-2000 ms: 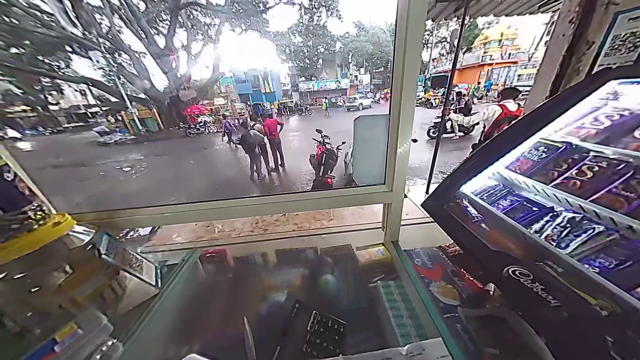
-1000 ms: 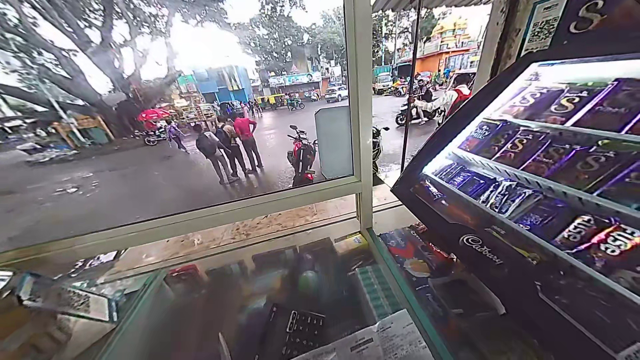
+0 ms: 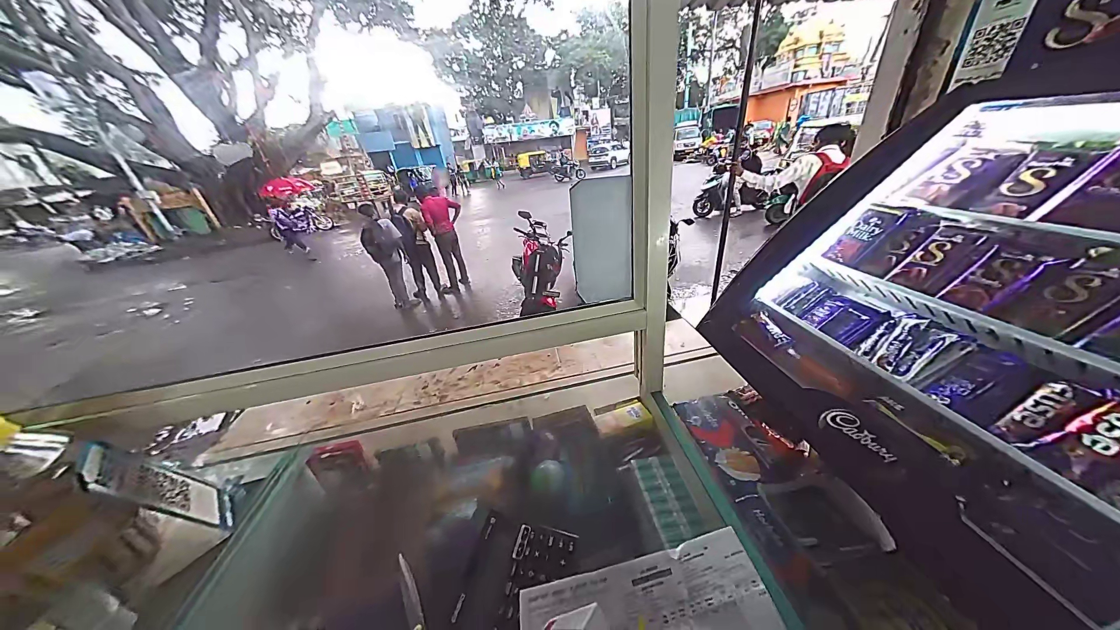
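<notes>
Neither of my hands shows in the head view. Below the window frame stands a glass-topped counter (image 3: 350, 525). A printed paper sheet (image 3: 656, 584) lies at its near edge, with a small white and red item on it. Beside the sheet is a dark calculator (image 3: 542, 556), partly covered by the paper. A thin pale blade-like object (image 3: 409, 591) is left of the calculator; its lower end is cut off by the frame. Blurred packets show through the glass, among them a red box (image 3: 337, 462).
A lit Cadbury chocolate display (image 3: 945, 367) fills the right side. At left, a framed printed code (image 3: 156, 486) stands near blurred goods. Beyond the window frame (image 3: 652, 219), several people (image 3: 437, 236) and a red motorcycle (image 3: 538, 262) are on a wet street.
The view has turned right over the two seconds. Outside, a person in purple walks near the red umbrella, and the scooter rider in white has shifted on the road.
</notes>
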